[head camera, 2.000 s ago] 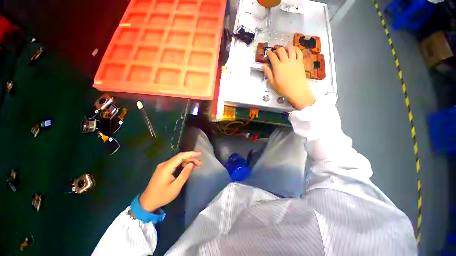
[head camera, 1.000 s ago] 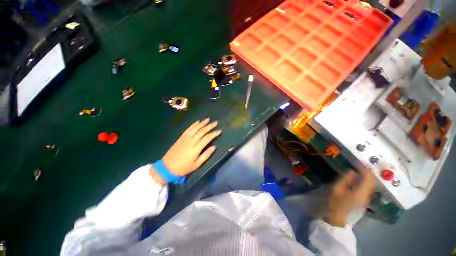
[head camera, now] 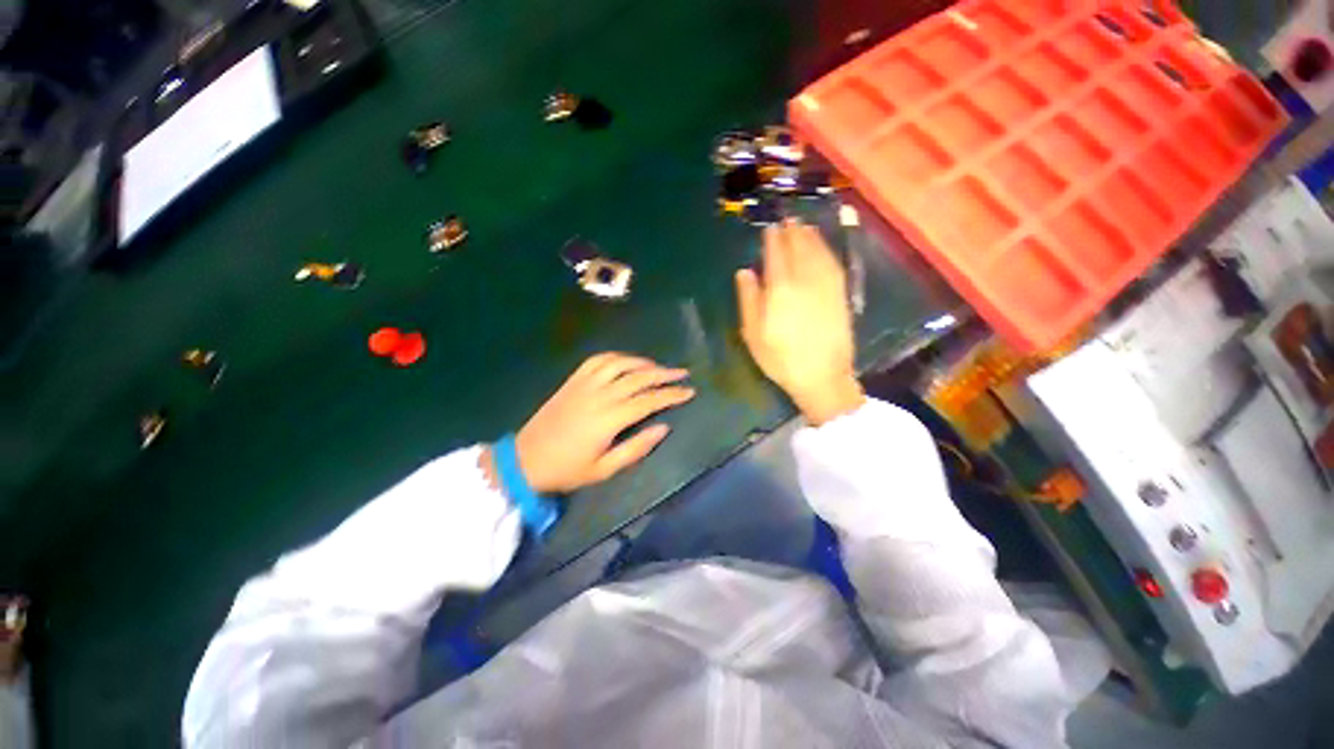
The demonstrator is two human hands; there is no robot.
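Observation:
My right hand [head camera: 802, 315] reaches over the green mat, its fingertips at the lower edge of a pile of camera modules [head camera: 768, 168]; whether they touch one is unclear. My left hand [head camera: 603, 424], with a blue strap at the wrist, rests palm down near the mat's front edge, fingers spread and empty. A single camera module [head camera: 603, 277] with a dark tail lies above my left hand. The white-handled tool [head camera: 852, 249] lies just right of my right hand.
An orange-red blister tray [head camera: 1024, 161] is at the upper right. The white machine [head camera: 1156, 454] with a red button [head camera: 1208, 585] is at the right. Two red discs [head camera: 398, 347] and several loose modules [head camera: 448, 234] lie to the left. A black frame with a white sheet [head camera: 201, 144] is far left.
My right hand has moved from beside the machine's front onto the mat by the module pile. My left hand stays near the mat's front edge. The view has shifted, with the mat more central.

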